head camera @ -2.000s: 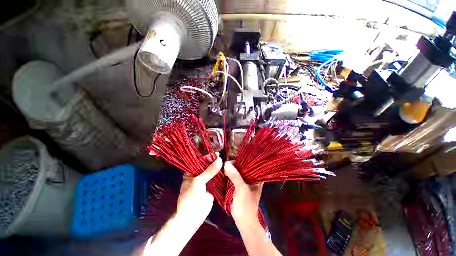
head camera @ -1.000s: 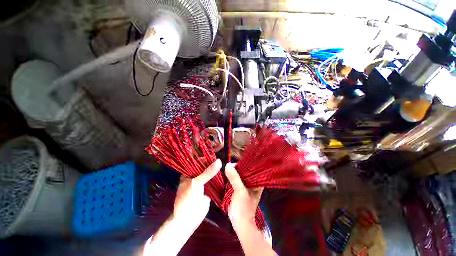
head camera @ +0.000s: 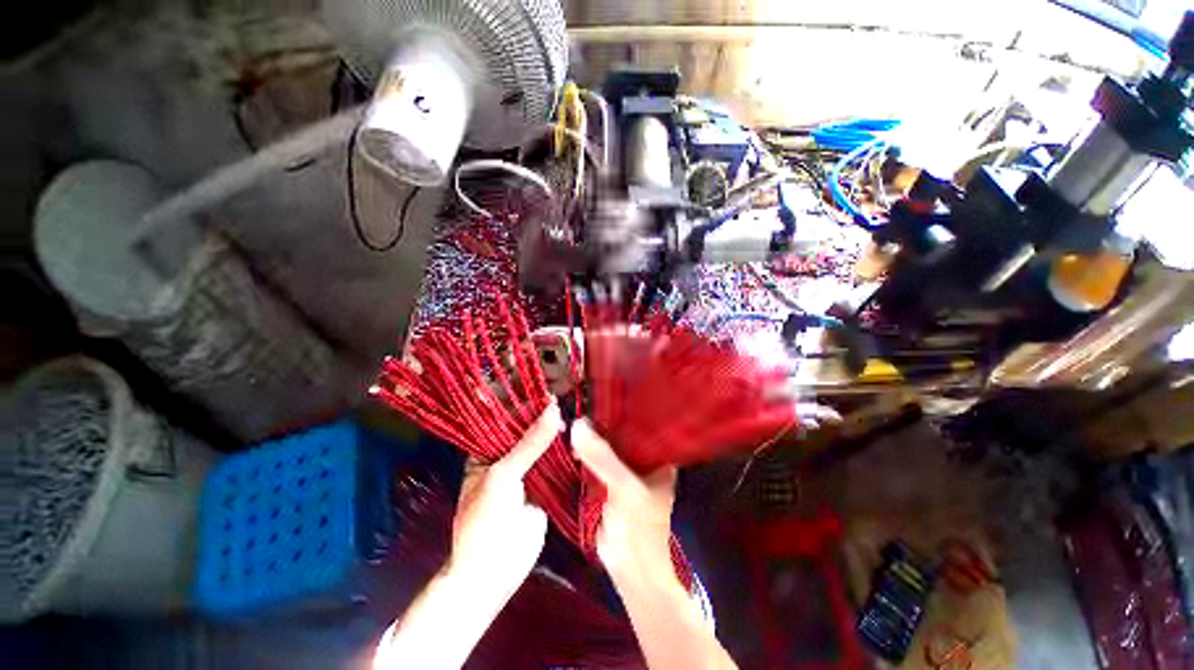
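Note:
My left hand (head camera: 502,504) is shut on a fanned bundle of red cords (head camera: 458,380), thumb on top. My right hand (head camera: 629,504) is shut on a second fanned bundle (head camera: 694,399), whose spread ends are blurred. The hands are side by side, thumbs close together. A dark metal machine (head camera: 635,216) with an upright cylinder stands straight ahead, its lower part blurred. Between the bundles some red cord runs up towards the machine; its tip cannot be made out. One pale ring (head camera: 557,351) shows beyond my left hand.
A white fan (head camera: 426,118) stands at the upper left. A blue basket (head camera: 282,517) and a pale bucket (head camera: 59,484) of small grey pieces are at the left. A second dark machine (head camera: 1008,249) is at the right. Red and silver scraps (head camera: 478,262) litter the bench. A black device (head camera: 898,599) lies lower right.
The machine's middle part looks shifted and blurred. The right bundle's fan has moved slightly left and now covers the right pale ring. The hands have moved slightly left and keep their grip.

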